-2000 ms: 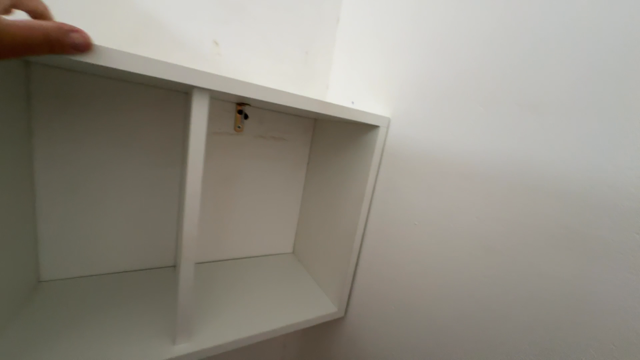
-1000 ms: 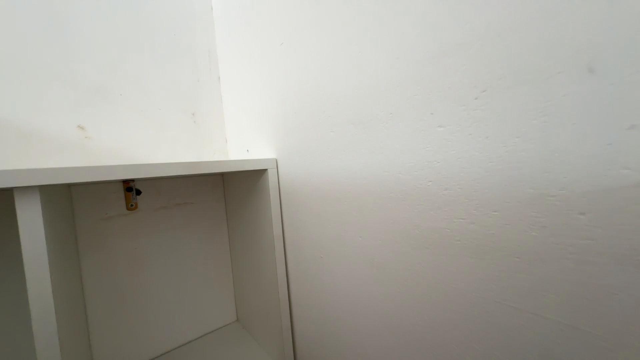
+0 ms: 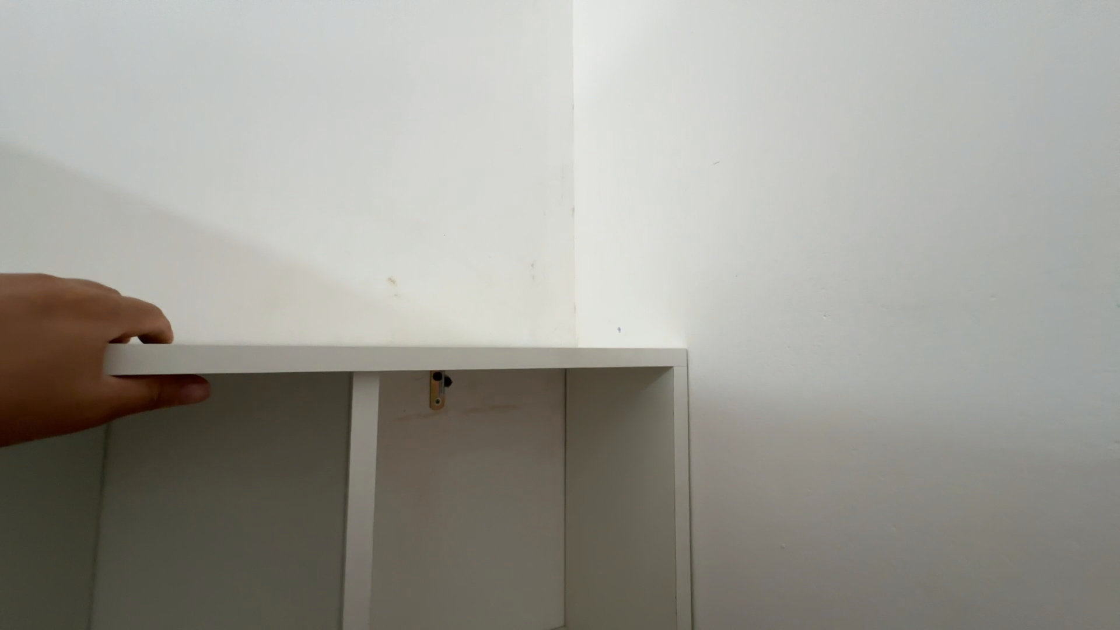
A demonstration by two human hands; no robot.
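Note:
At the left edge, my left hand grips the top panel of a white open shelf unit, thumb under the panel and fingers over it. An upright divider splits the unit into compartments. High in the right compartment, a small brass-coloured metal bracket with a dark fastener sits at the back, just below the top panel. The unit's right side stands against or very near the side wall. My right hand is out of view.
A white back wall with small scuffs and chips rises behind the unit. It meets the white side wall at a corner above the unit. The side wall fills the right of the view.
Two seconds ago a hand lay at the unit's top edge; one second ago none was in view. Now my left hand grips the top panel. The view has shifted and levelled.

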